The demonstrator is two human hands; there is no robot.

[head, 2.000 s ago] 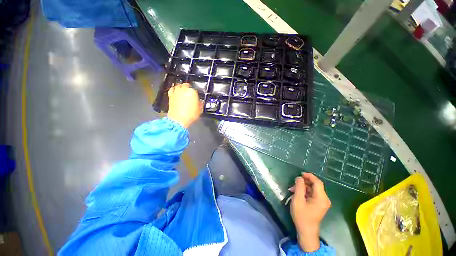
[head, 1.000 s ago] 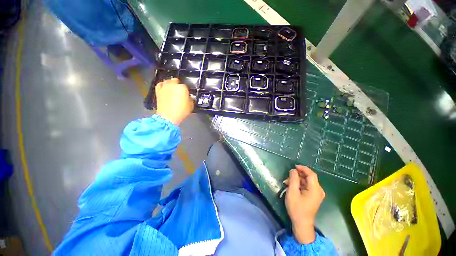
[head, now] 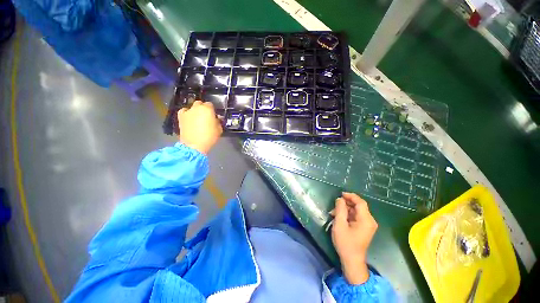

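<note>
A glossy black blister tray (head: 269, 123) lies at the upper middle, over the bench edge. Several of its pockets hold dark square watch housings (head: 297, 98), some with shiny rims. My left hand (head: 200, 126) is at the tray's lower left pockets, fingers bent down; a dark housing shows just above the fingertips. Whether the fingers grip it cannot be told. My right hand (head: 353, 228) is above the bench edge at lower middle, fingers curled together. A small thin light thing shows at its fingertips, too small to name.
A clear blister tray (head: 395, 171) lies on the green bench with small round components (head: 376, 125) on it. A yellow tray (head: 421, 239) at lower right holds a clear bag and tweezers (head: 473, 287). A grey post stands behind. A purple stool and blue cloth are at upper left.
The whole view has shifted, so the trays appear further left. More of the tweezers shows in the yellow tray. My left hand stays at the black tray's lower left; my right hand keeps its curled pose.
</note>
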